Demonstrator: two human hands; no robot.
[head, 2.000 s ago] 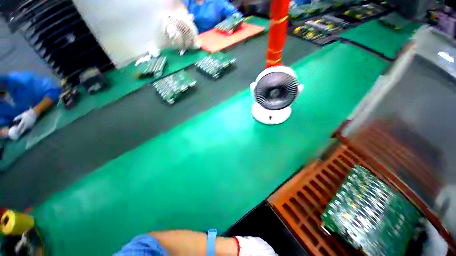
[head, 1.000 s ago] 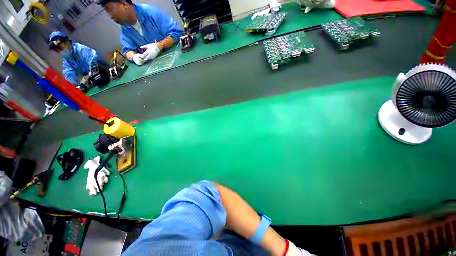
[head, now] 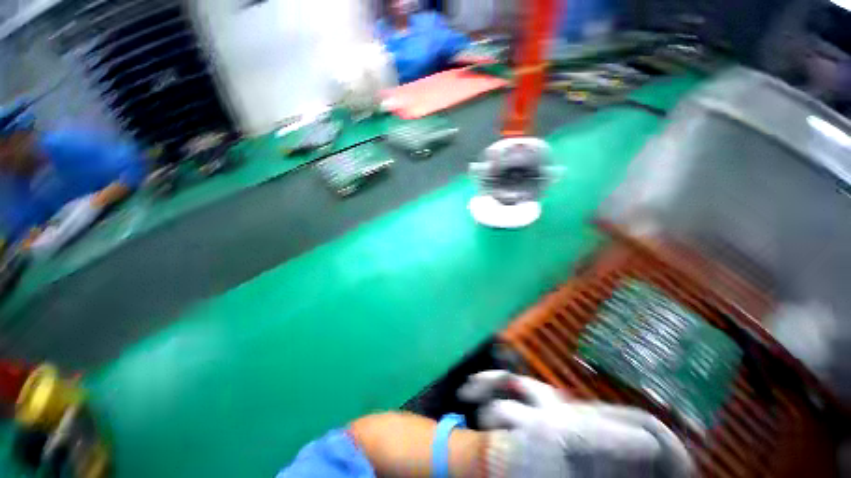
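The picture is blurred by motion. A green circuit board [head: 661,350] lies tilted in view on the orange-brown slotted grate [head: 546,341], at the right. My left hand [head: 583,434], in a white glove with a light blue strap on the wrist, is at the bottom, over the grate's near edge and just below the board. One finger or thumb stands out to the left; blur hides whether the hand holds anything. A pale blur at the right, by the hood, may be my right glove; I cannot make out its fingers.
A hazy hood [head: 737,177] rises behind the grate. A white fan [head: 509,210] stands on the green mat [head: 308,317]. Beyond runs a dark grey strip [head: 177,257] with green boards [head: 355,168]. A yellow roll [head: 39,400] is at far left. People in blue [head: 79,177] sit across.
The view has swung right, back to the grate and board. My left hand has come further into view at the grate's edge.
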